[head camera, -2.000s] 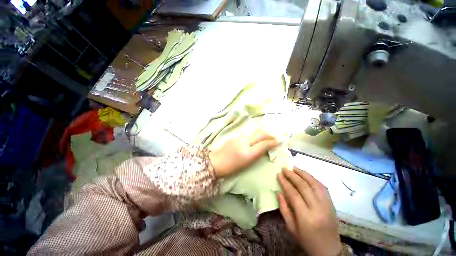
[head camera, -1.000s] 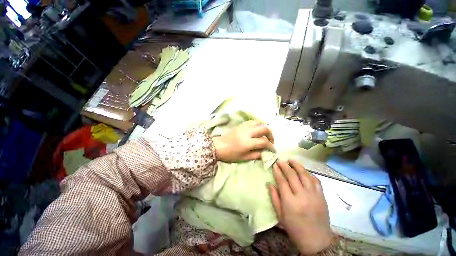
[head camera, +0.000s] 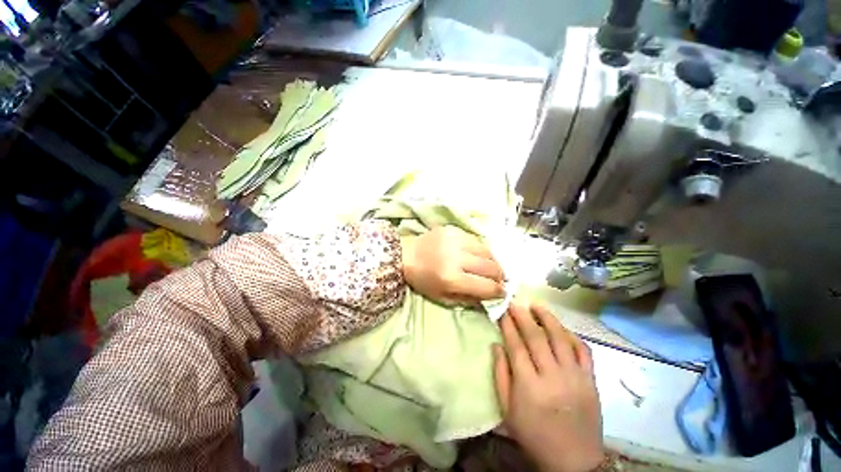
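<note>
The light green garment panel (head camera: 429, 359) lies bunched on the white table in front of the needle area and hangs over the table's front edge. My left hand (head camera: 452, 265) is closed on the cloth, fingers curled, near a small white edge of it. My right hand (head camera: 551, 383) lies with fingers extended on the cloth's right edge; whether it pinches any cloth is hidden. The off-white sewing machine head (head camera: 590, 138) stands to the right. Its presser foot area (head camera: 553, 253) is washed out by glare, just beyond my fingertips.
Green strips (head camera: 281, 143) lie on the brown board (head camera: 198, 129) at left. A striped green bundle (head camera: 636, 269) is right of the foot. A black phone (head camera: 745, 364) and light blue cloth (head camera: 655, 334) lie at right. A red bag (head camera: 97, 267) is at lower left.
The cloth has been drawn toward me and is more bunched. My left hand has curled more tightly on it. The right hand stays beside the cloth's right edge. The view has shifted slightly.
</note>
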